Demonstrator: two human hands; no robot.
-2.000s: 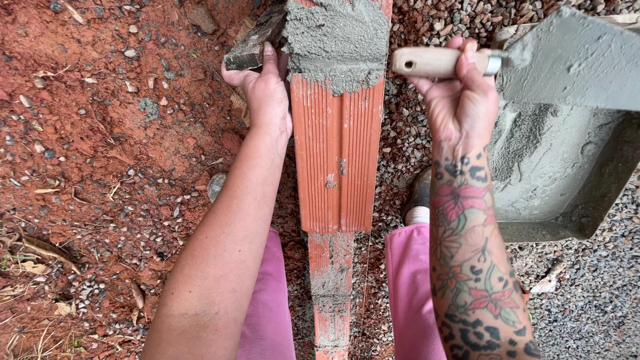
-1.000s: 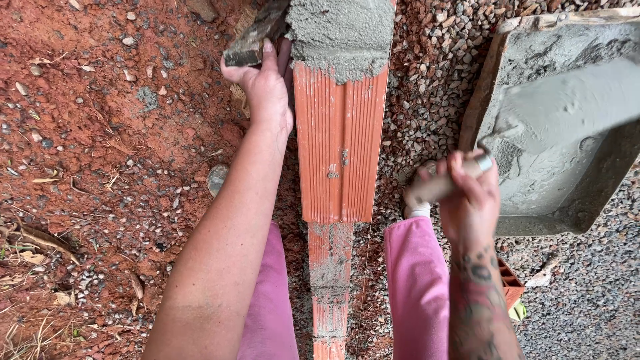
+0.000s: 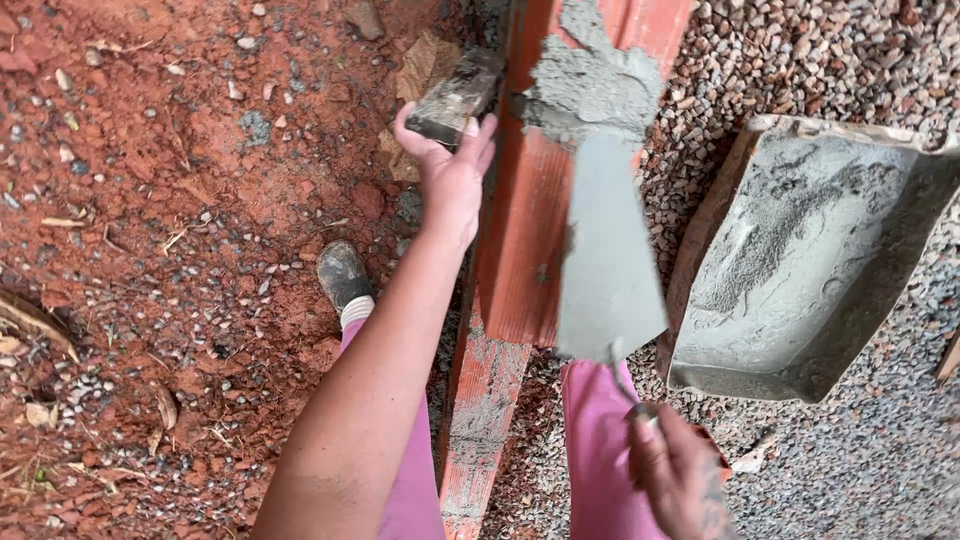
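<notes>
My right hand grips the handle of a mason's trowel. The trowel's broad steel blade lies over the hollow clay block wall, its far end touching grey mortar on the block's top. At the wall's left side my left hand holds a mortar-stained wooden block, its fingers around the near end. The near block's ribbed face shows in part beside the blade. Below it runs a lower course with smears of mortar.
A mortar trough with wet mortar stands on gravel at the right. Red soil with stones and dry leaves lies on the left. A shod foot rests left of the wall.
The trowel has swung from over the trough at the right onto the wall, its blade now at the mortar. My left hand still holds the wooden block. The view has shifted and turned.
</notes>
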